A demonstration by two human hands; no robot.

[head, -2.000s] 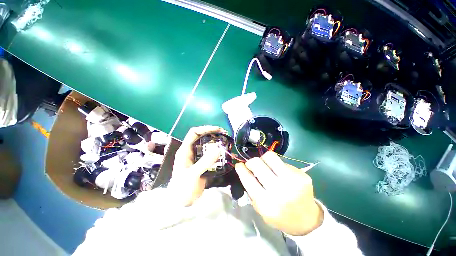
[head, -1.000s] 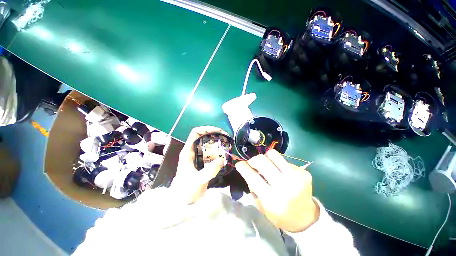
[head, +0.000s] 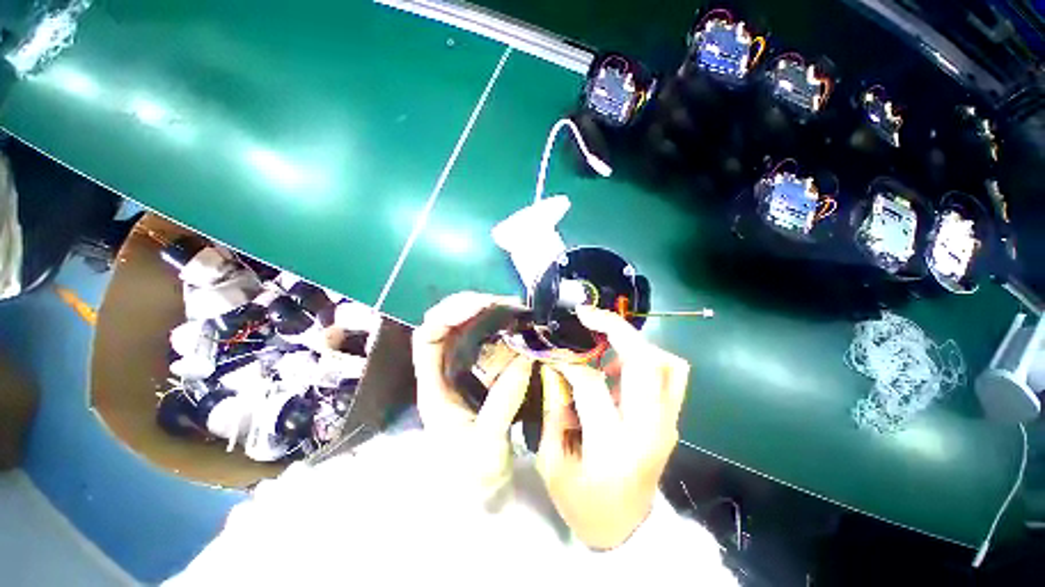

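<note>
My left hand [head: 464, 378] holds a black round camera head [head: 462, 365], its open back turned up and partly hidden by the fingers. My right hand [head: 607, 424] pinches thin red leads [head: 579, 354] between the camera head and the housing. The black cup [head: 607, 279] of the white housing [head: 531, 239] stands open beside the hands, with a white plug and coloured leads inside. A thin yellow lead with a small end [head: 707, 313] sticks out to the right. A white pigtail cable [head: 550, 143] curls behind the housing.
Several black camera heads [head: 793, 203] with boards stand at the back right of the green bench [head: 275, 149]. A tangled heap of clear ties [head: 903, 373] and a white cylinder [head: 1013, 384] lie at the right. A cardboard box [head: 120, 344] of mixed white and black parts is at the left.
Both hands have come closer together. My left hand has tilted the camera head against the cup, and my right fingers have moved left and in towards it. The view has shifted slightly.
</note>
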